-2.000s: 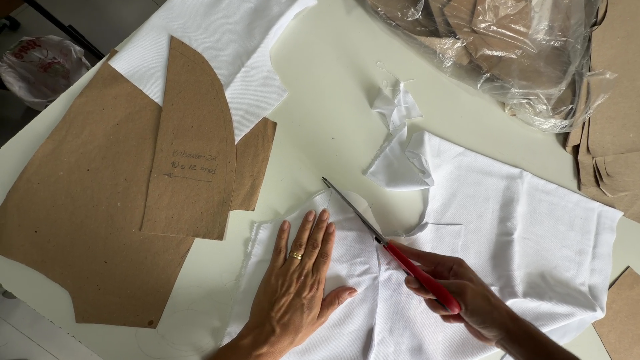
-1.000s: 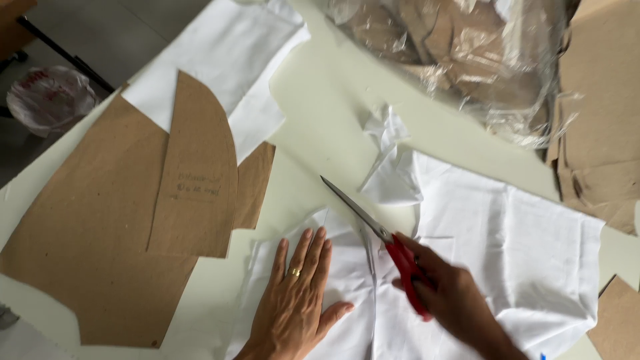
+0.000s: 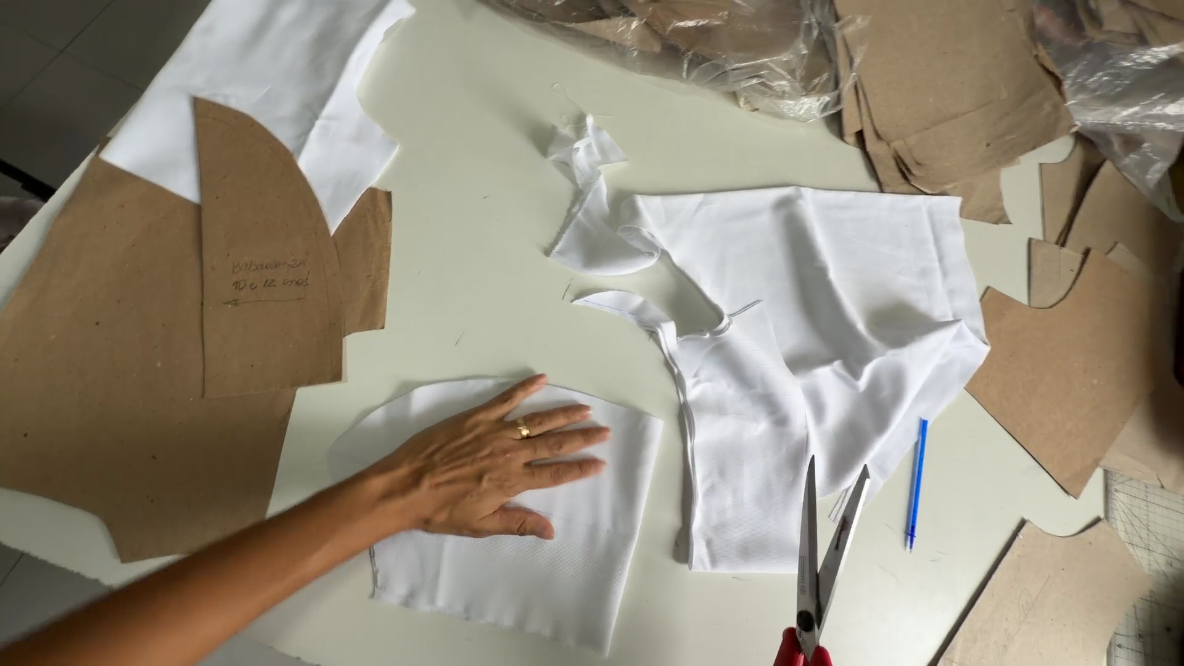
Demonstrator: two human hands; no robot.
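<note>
My left hand (image 3: 504, 462) lies flat, fingers spread, on a cut piece of white fabric (image 3: 573, 564) with a curved top edge. To the right, a larger white fabric remnant (image 3: 740, 416) lies folded and rumpled, with a narrow twisted strip (image 3: 587, 222) at its upper left. Red-handled scissors (image 3: 807, 592) point upward at the bottom edge, blades apart, their tips over the remnant's lower edge. Their handles are cut off by the frame, and my right hand is out of view. A blue pen (image 3: 917, 486) lies right of the scissors.
Brown paper pattern pieces (image 3: 120, 370) lie at left, a curved one (image 3: 264, 268) with handwriting on top, beside more white fabric (image 3: 250, 83). Clear plastic bags (image 3: 777, 65) of paper pieces, stacked brown paper (image 3: 962, 92) and a gridded cutting mat (image 3: 1142, 555) are at the right and top.
The curved fabric piece now lies apart from the larger white fabric, with my left hand on it. My right hand has left the view, and the scissors are lower, with blades apart.
</note>
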